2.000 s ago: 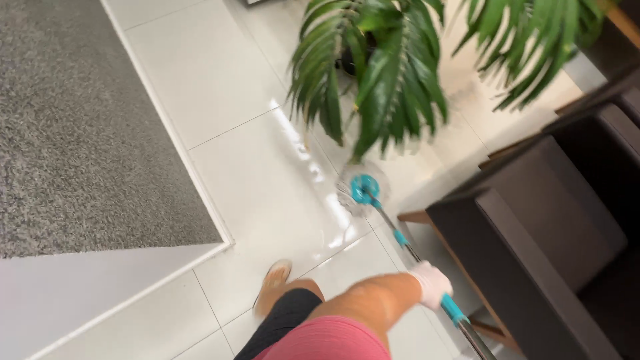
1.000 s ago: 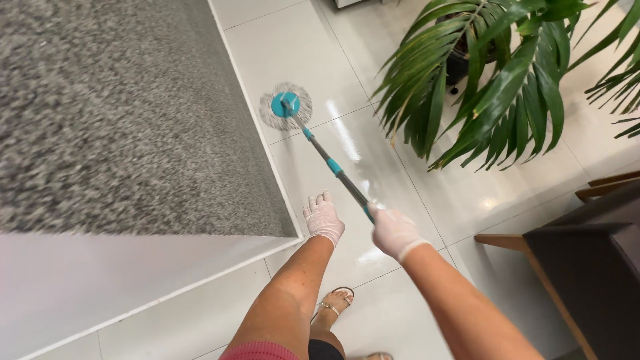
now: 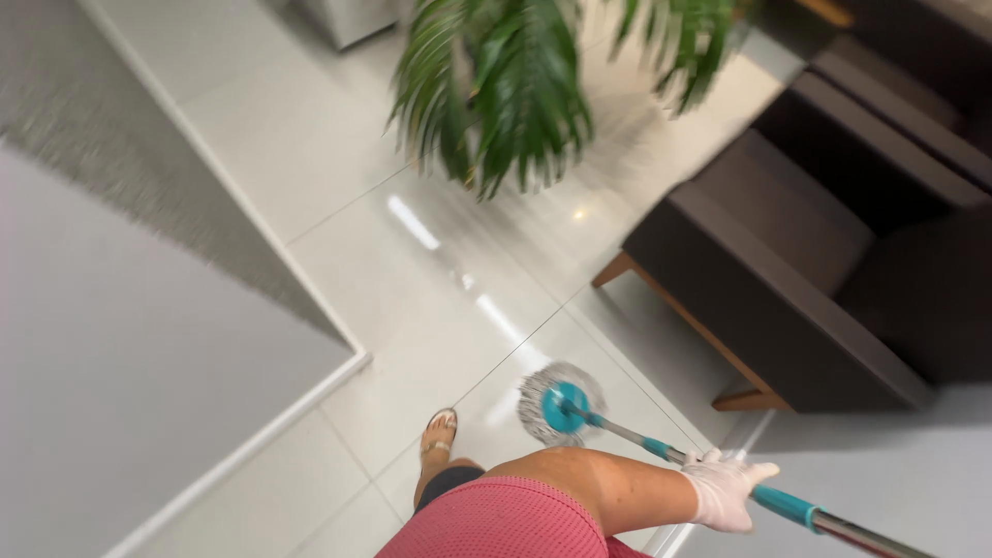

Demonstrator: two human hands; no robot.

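Note:
My left hand [image 3: 727,490], in a whitish glove, is closed around the metal and teal mop handle [image 3: 787,508], with one finger or the thumb sticking out. The handle slants from the lower right corner to a round mop head [image 3: 562,403] with a teal disc and grey-white strands, flat on the glossy tiled floor [image 3: 372,287]. My left arm reaches across the bottom of the view from a pink sleeve. My right hand is out of view. A sandalled foot [image 3: 439,435] stands left of the mop head.
A dark armchair [image 3: 775,294] with wooden legs stands at right, more dark seating behind it. Green palm-like leaves [image 3: 535,93] hang over the floor at top. A wall corner with a white baseboard [image 3: 256,442] juts in from the left. A pale wall is at lower right.
One second ago my left hand was open off the handle; now it grips it. My right hand has left the view. The mop head has moved from beside the left wall toward the armchair and my foot.

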